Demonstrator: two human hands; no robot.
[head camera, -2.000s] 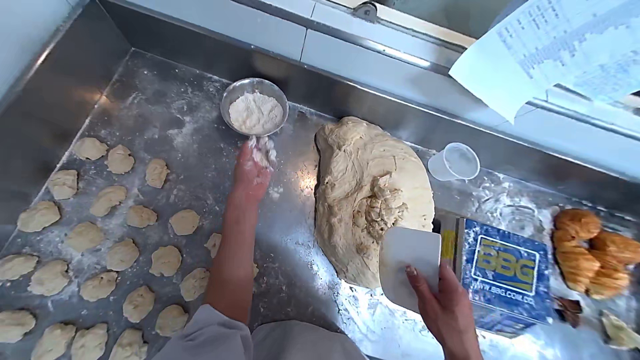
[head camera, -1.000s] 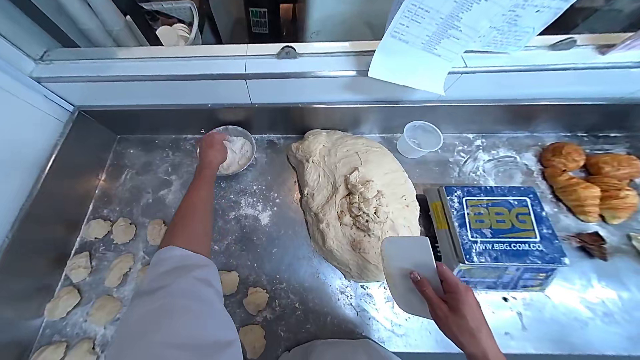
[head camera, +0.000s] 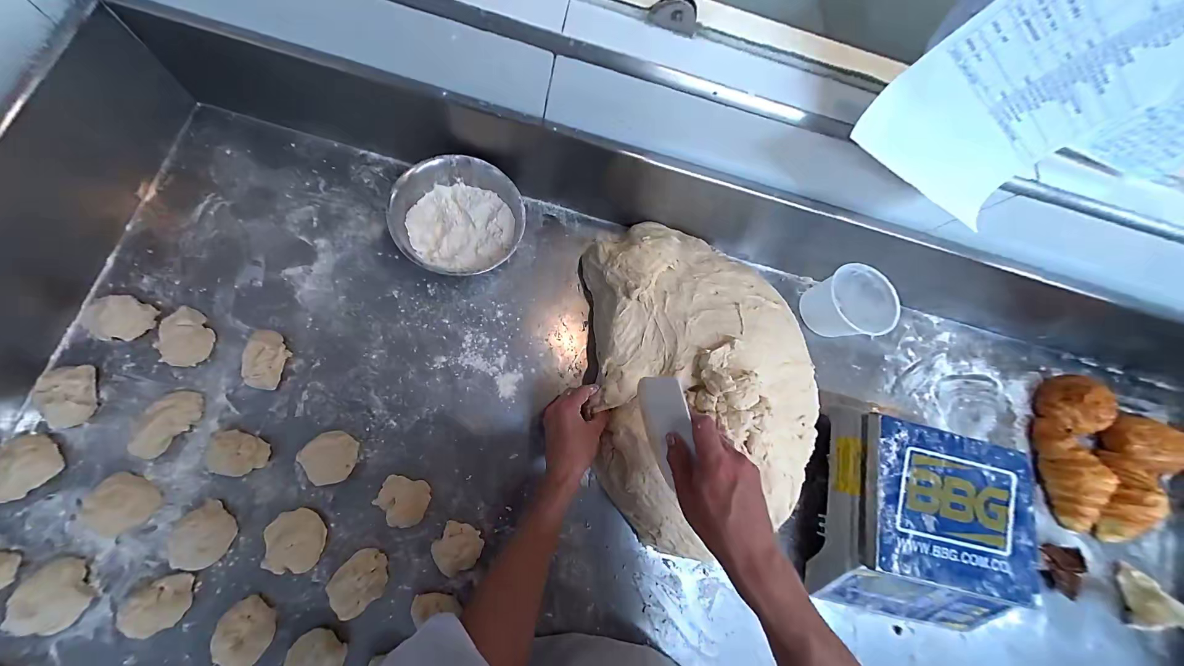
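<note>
A large mound of pale dough (head camera: 740, 324) lies on the floured steel worktop. My right hand (head camera: 726, 472) grips a white plastic dough scraper (head camera: 664, 416), its edge pressed into the dough's left part. At the mound's left edge, my left hand (head camera: 572, 430) pinches a bit of the dough between thumb and fingers. Up and to the left of that hand stands a metal bowl of white flour (head camera: 460, 227). Several small flattened dough pieces (head camera: 295, 540) are spread over the left side of the worktop.
A clear plastic cup (head camera: 851, 301) stands behind the dough. Right of the mound is a blue box (head camera: 957, 509) on a scale-like grey device (head camera: 842, 490). Croissants and buns (head camera: 1073, 472) lie at the far right. A printed sheet (head camera: 999, 111) hangs above the steel back wall (head camera: 518, 153).
My left hand has left the flour bowl and taken hold of the dough's left edge. My right hand has moved left with the scraper, from the mound's lower right into the dough.
</note>
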